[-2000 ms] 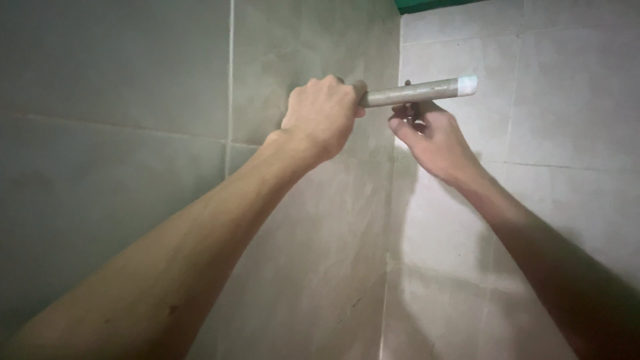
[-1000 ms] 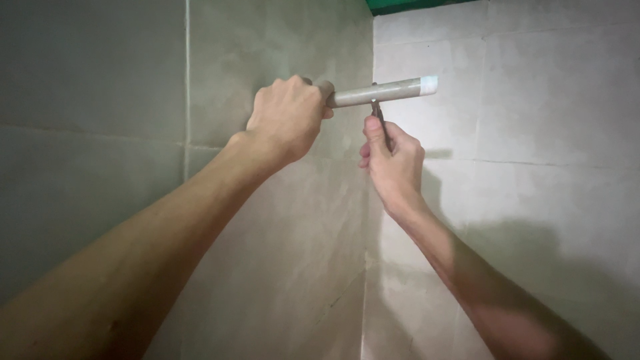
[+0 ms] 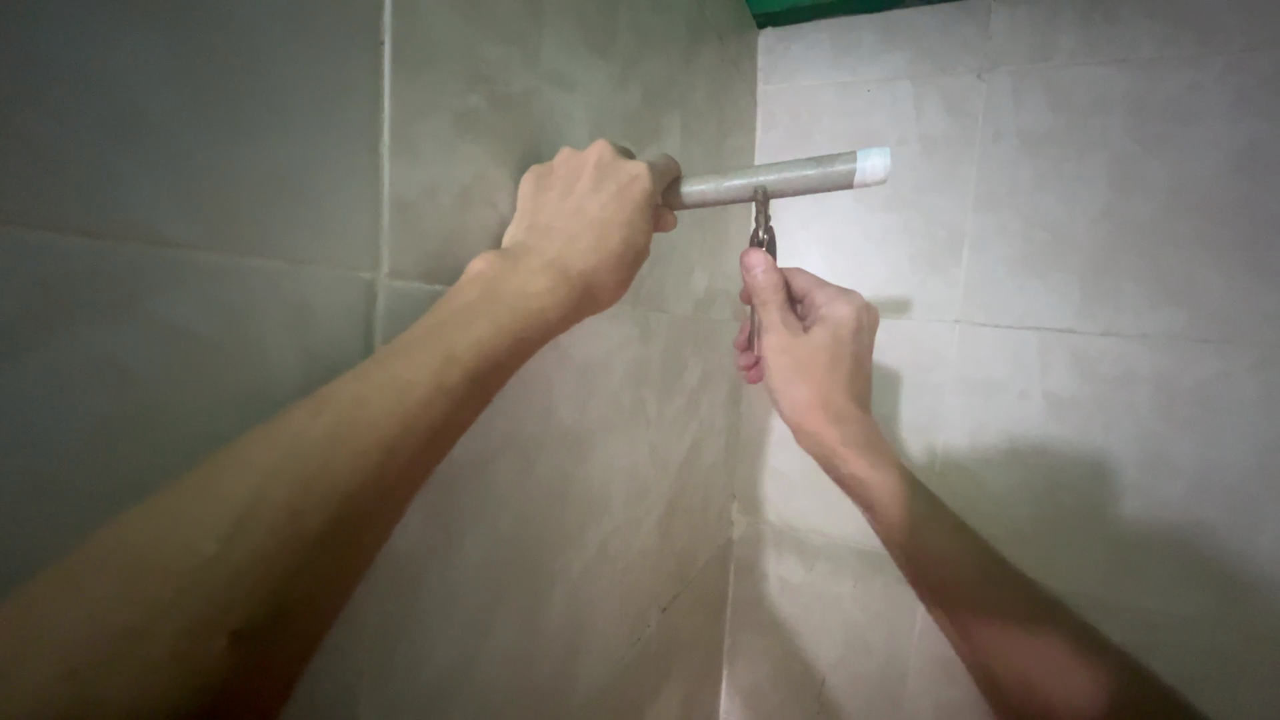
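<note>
A grey pipe [image 3: 770, 182] with a white band at its free end juts out from the left wall side, slightly raised to the right. My left hand [image 3: 590, 225] is closed around its near-wall part, where a thicker fitting [image 3: 663, 178] shows beside the fingers; the rest of that part is hidden. Below the pipe's middle, my right hand [image 3: 805, 330] grips a small metal plier-like tool [image 3: 762, 240] held upright. The tool's tip meets the underside of the pipe, and the fingers cover most of its handles.
Tiled walls meet in a corner behind the pipe: a darker left wall [image 3: 560, 420] and a lighter right wall [image 3: 1100, 200]. A green edge [image 3: 840, 12] runs along the top. Shadows of the arm fall on the right wall.
My right hand has dropped from close beside the pipe to below it, and the tool now stands upright in it. My left hand keeps its hold on the pipe.
</note>
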